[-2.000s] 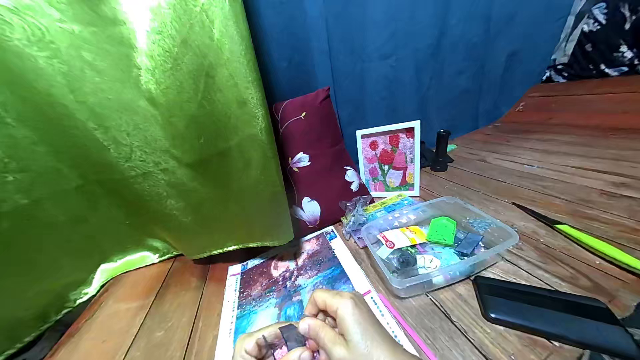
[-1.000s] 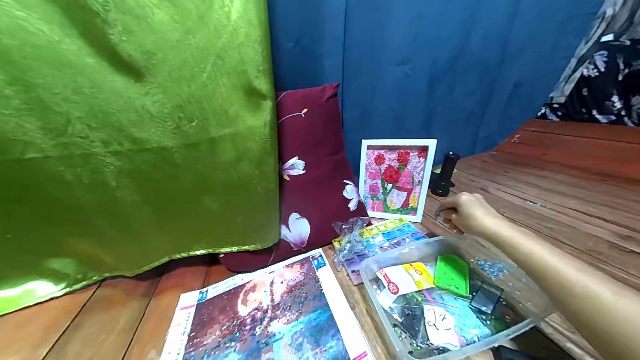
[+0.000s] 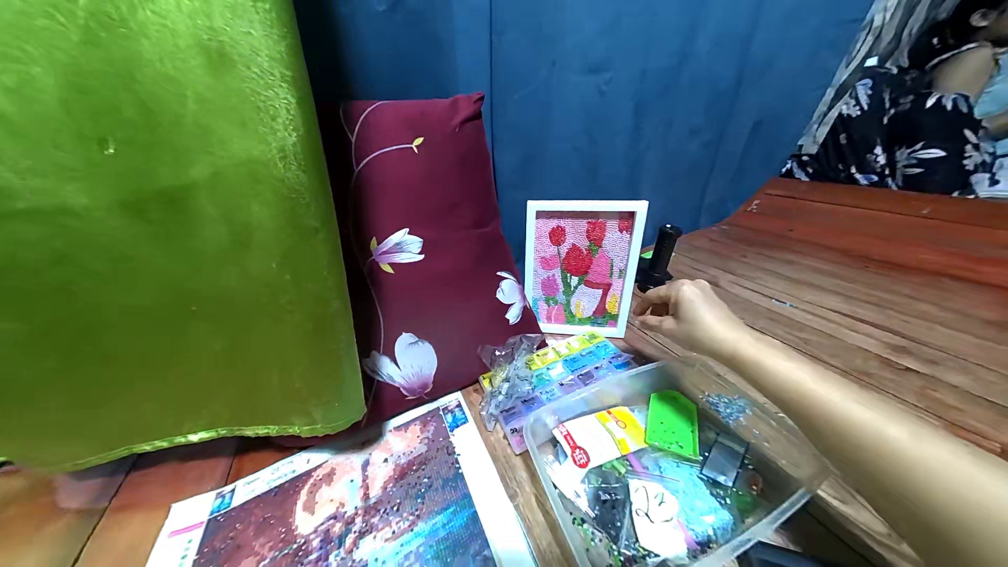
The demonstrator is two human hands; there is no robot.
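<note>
My right hand (image 3: pixel 687 315) reaches over the wooden floor, just right of a white-framed picture of tulips (image 3: pixel 583 268), with its fingertips bent together near the frame's lower right corner. Whether something small is between them cannot be told. A clear plastic tub (image 3: pixel 551 488) sits below my forearm, holding bags of beads, a green plastic tray (image 3: pixel 672 425) and a white and yellow packet (image 3: pixel 600 438). Behind the tub lies a multicoloured compartment box (image 3: pixel 579 370) with crumpled clear bags (image 3: pixel 510 376). The diamond painting canvas (image 3: pixel 370 504) is at the lower left. My left hand is out of view.
A maroon flowered cushion (image 3: pixel 433 189) leans behind the canvas, beside a green cloth (image 3: pixel 173 236). A black cylindrical object (image 3: pixel 666 250) stands behind the frame's right side. Blue curtain (image 3: pixel 630 102) hangs behind. A person in dark flowered clothing (image 3: pixel 898 134) is at the far upper right.
Two seconds ago both hands were together over the canvas; the right hand is now out by the picture frame and the left has left the view. The view has shifted.
</note>
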